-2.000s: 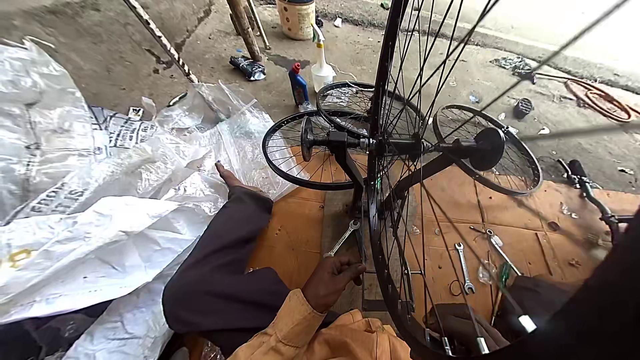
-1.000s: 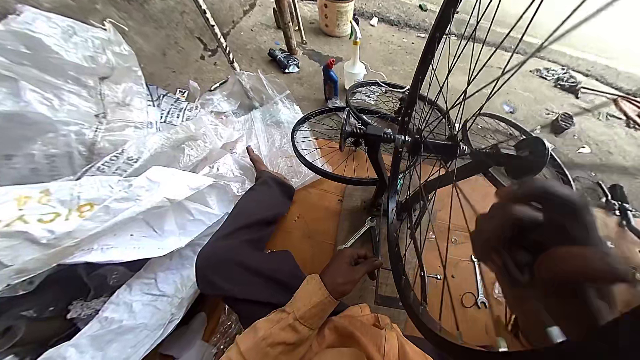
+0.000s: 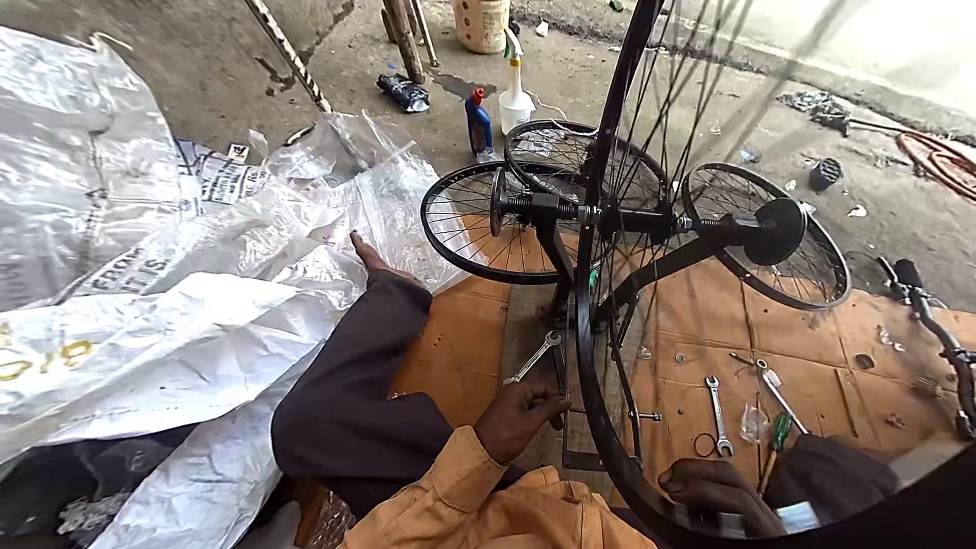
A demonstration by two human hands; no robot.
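A spoked bicycle wheel (image 3: 585, 328) stands upright in a black truing stand (image 3: 659, 267) before me. Left of its rim is my left hand (image 3: 518, 419), its fingers closed at the stand's threaded rod and handle; the exact grip is partly hidden. My right hand (image 3: 717, 492) is low, behind the rim at the right, with fingers bent; whether it holds anything cannot be told. A combination wrench (image 3: 537, 357) lies on the stand's base by my left hand. Another wrench (image 3: 718, 415), a ratchet wrench (image 3: 781, 396) and a green-handled screwdriver (image 3: 781, 431) lie to the right.
Plastic sheets (image 3: 191, 328) cover the left side. Further bicycle wheels (image 3: 488, 274) lie beyond the stand, near a blue bottle (image 3: 478, 126) and a spray bottle (image 3: 516, 103). A handlebar (image 3: 934, 324) is at the right edge, beside the brown cardboard (image 3: 701, 320). A bucket (image 3: 482, 27) stands behind.
My right hand, raised in front of the wheel one second ago, is now low behind the rim. My left hand stays beside the stand.
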